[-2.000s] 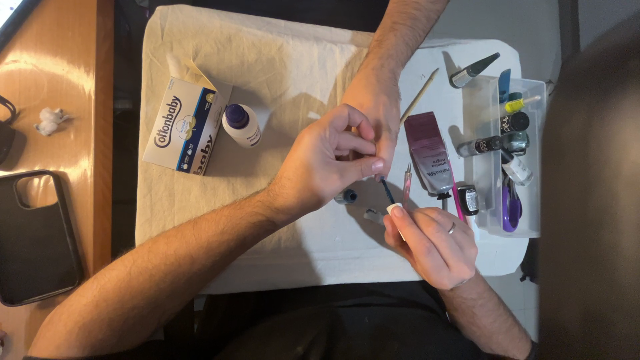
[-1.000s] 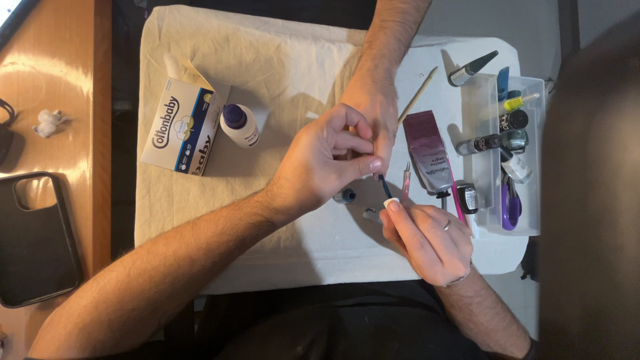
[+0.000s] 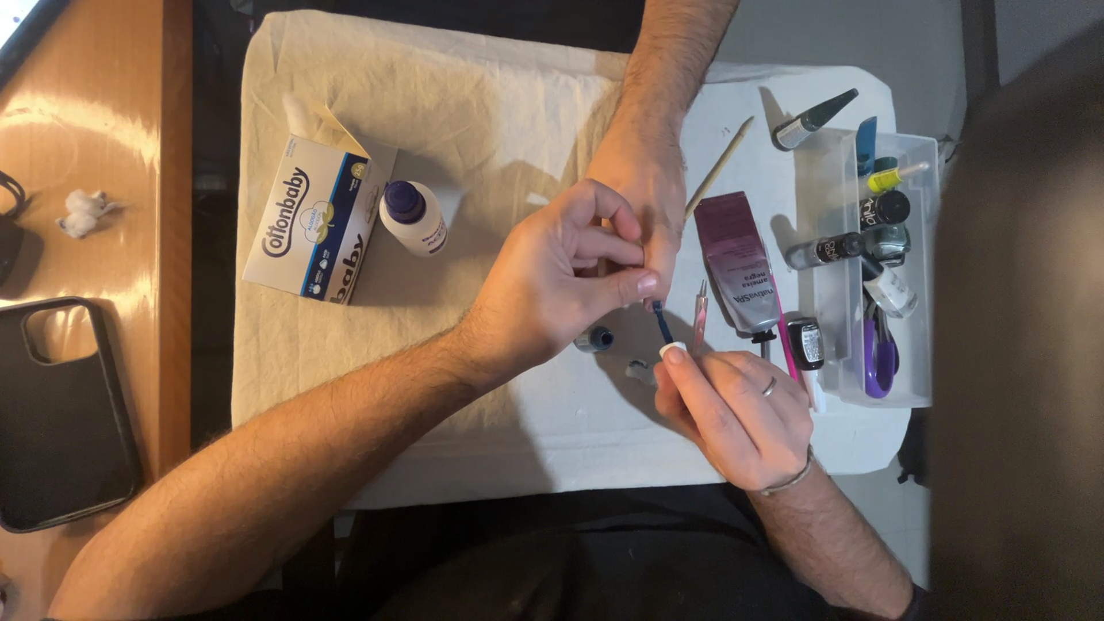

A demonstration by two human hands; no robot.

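Another person's hand (image 3: 642, 181) reaches in from the top onto the cloth-covered surface (image 3: 448, 448). My left hand (image 3: 561, 276) grips a finger of it between thumb and fingers. The white cap of a nail polish brush (image 3: 663, 326) is pinched in my right hand (image 3: 742, 414); its dark bristles touch or nearly touch the held fingertip. An uncapped polish bottle (image 3: 595, 338) lies just below my left hand. Beside the brush are a pink metal-tipped nail tool (image 3: 700, 317) and a small clear item (image 3: 640, 372) that I cannot identify.
Right: a hand cream tube (image 3: 737, 259), a wooden stick (image 3: 721, 166), a black-labelled polish bottle (image 3: 806, 343), a dark-capped bottle (image 3: 815, 119) and a clear plastic bin (image 3: 921, 345) with polishes and purple scissors (image 3: 880, 358). Left: a cotton box (image 3: 315, 220), a purple-capped bottle (image 3: 414, 217) and a phone case (image 3: 65, 414).
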